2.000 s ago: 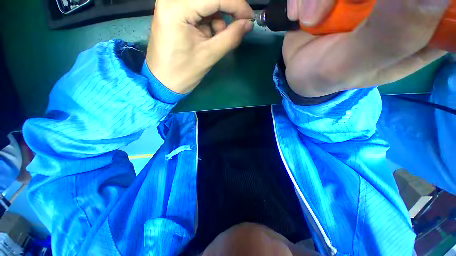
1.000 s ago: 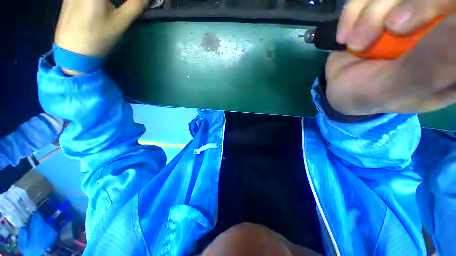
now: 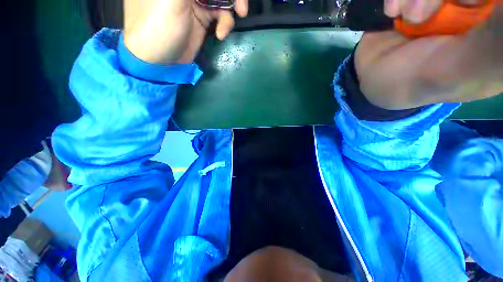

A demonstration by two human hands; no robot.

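My left hand (image 3: 171, 30) is at the top, left of centre, cut off by the upper edge. Its fingers are curled around a small dark module with a shiny rim (image 3: 216, 3), partly out of the picture. My right hand (image 3: 435, 49), at the upper right, grips the orange electric screwdriver (image 3: 449, 19). The screwdriver's black nose (image 3: 370, 14) points left, with its metal end over the tray's right part. The bit tip is blurred. A black parts tray (image 3: 265, 23) lies along the top edge, with shiny bits in its pockets.
The green bench mat (image 3: 248, 93) has tiny dark specks (image 3: 234, 55) scattered near the tray. A blue band is around my left wrist. Another person's blue sleeve (image 3: 477, 182) is at the right, and another (image 3: 25, 182) at the far left.
My left hand went left to the tray, then came back right and now has a module. My right hand moved right with the screwdriver, then slightly up. The hands are apart.
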